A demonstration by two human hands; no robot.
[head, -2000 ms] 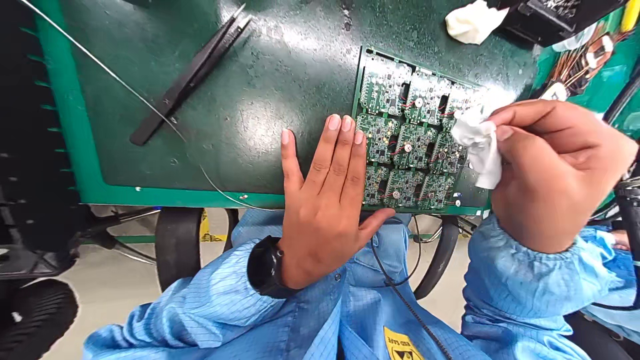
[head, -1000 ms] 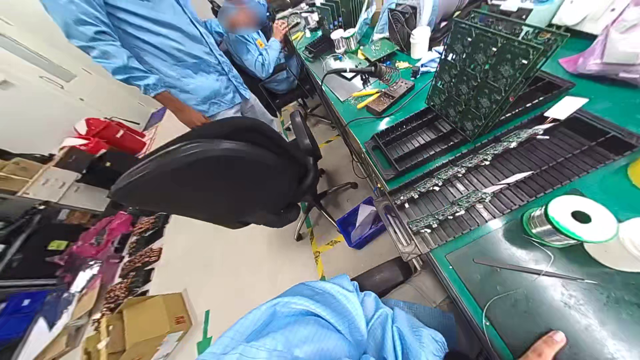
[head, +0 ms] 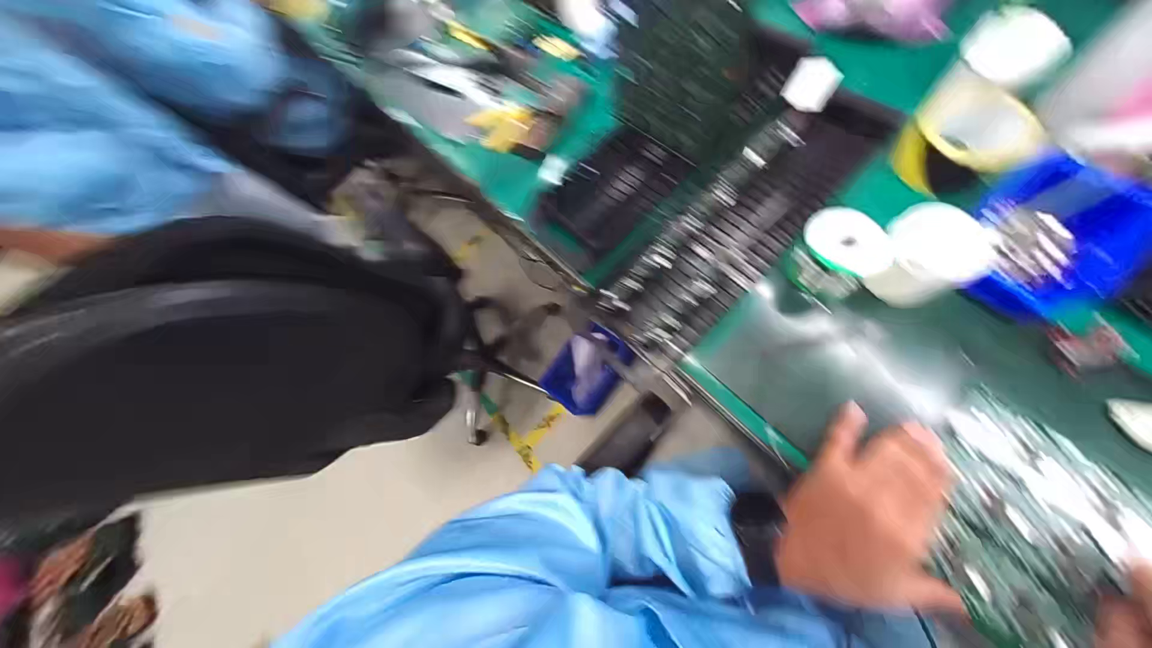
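Observation:
The view is badly blurred. My left hand (head: 864, 513) lies palm down with its fingers spread, at the left edge of a panel of green circuit boards (head: 1017, 504) on the dark green mat (head: 783, 360). It seems to hold nothing. Only a small part of my right hand (head: 1125, 607) shows at the lower right corner, over or beside the panel; its fingers and anything in them cannot be made out. A pale object (head: 1132, 421) lies on the mat beyond the panel at the right edge.
Solder spools (head: 848, 241), a blue bin (head: 1071, 234) and a yellow roll (head: 981, 126) stand behind the mat. A black slotted rack (head: 720, 261) holds small boards. A black chair (head: 216, 378) is at left, with a person in a blue sleeve (head: 90, 135) behind it. A blue floor bin (head: 587, 369) sits below the bench.
The view has swung far to the left and then partly back towards the mat. Two seconds ago my right hand held a white wipe at the panel's right edge; my left hand still rests by the panel.

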